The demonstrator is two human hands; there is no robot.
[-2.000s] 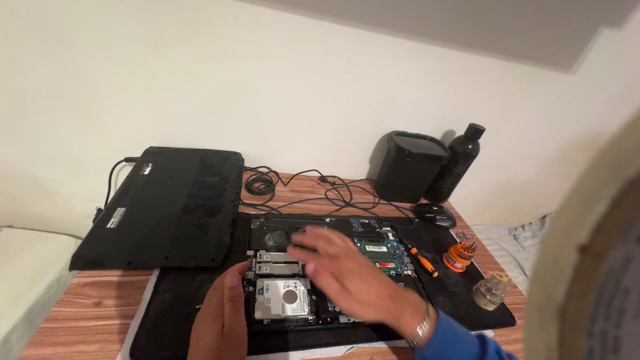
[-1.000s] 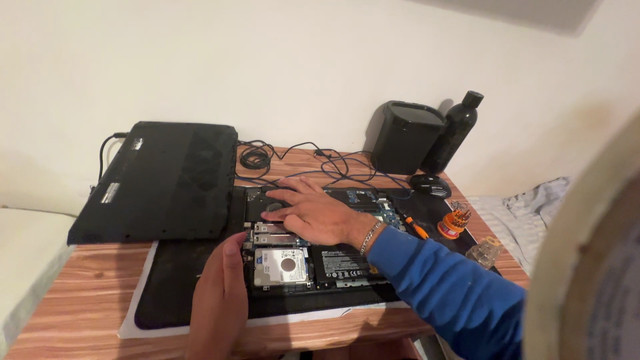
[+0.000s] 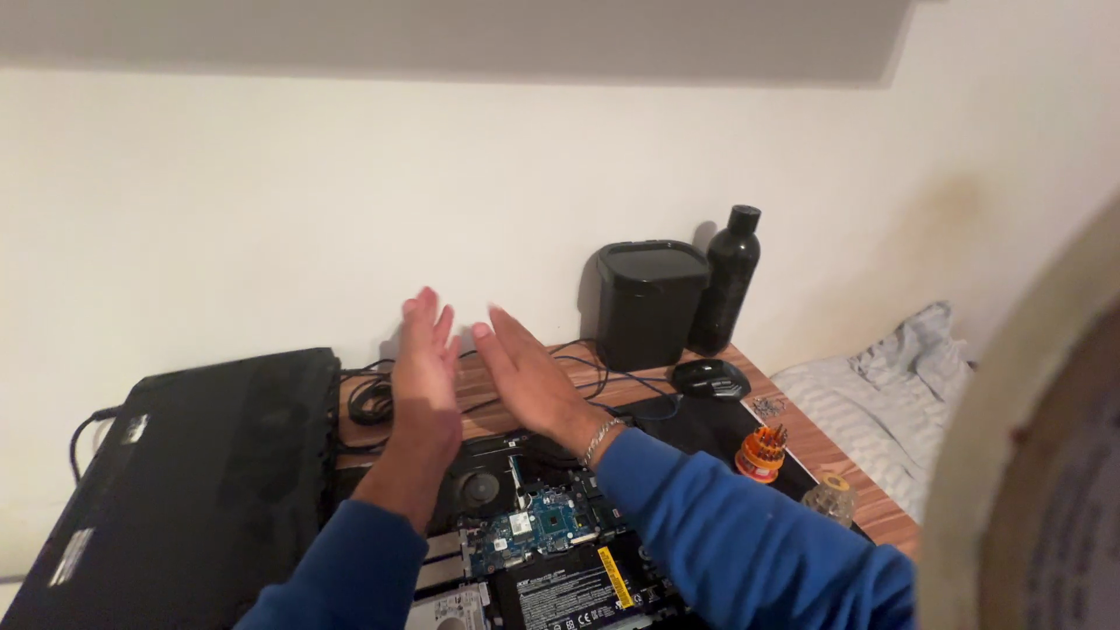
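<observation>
Both of my hands are raised over the far part of an opened laptop, palms facing each other with a gap between them. My left hand (image 3: 426, 376) holds nothing, its fingers apart and pointing up. My right hand (image 3: 529, 367), with a chain bracelet at the wrist, is empty too. Below them lies the laptop with its blue circuit board (image 3: 547, 525), round fan (image 3: 479, 488), black battery (image 3: 560, 595) and, at the lower edge, a hard drive (image 3: 451, 608). Left of it lies a black laptop bottom cover (image 3: 201, 472).
Behind the laptop are coiled black cables (image 3: 372, 401), a black bin (image 3: 652, 306) and a black bottle (image 3: 726, 280). At the right are a computer mouse (image 3: 710, 379), small screws (image 3: 768, 407), an orange screwdriver-bit holder (image 3: 761, 453) and a clear container (image 3: 831, 499). A large blurred round object fills the right edge.
My right hand has lifted off the laptop's fan area, and my left hand has risen from beside the hard drive. Both are now in the air above the far edge. The view has shifted.
</observation>
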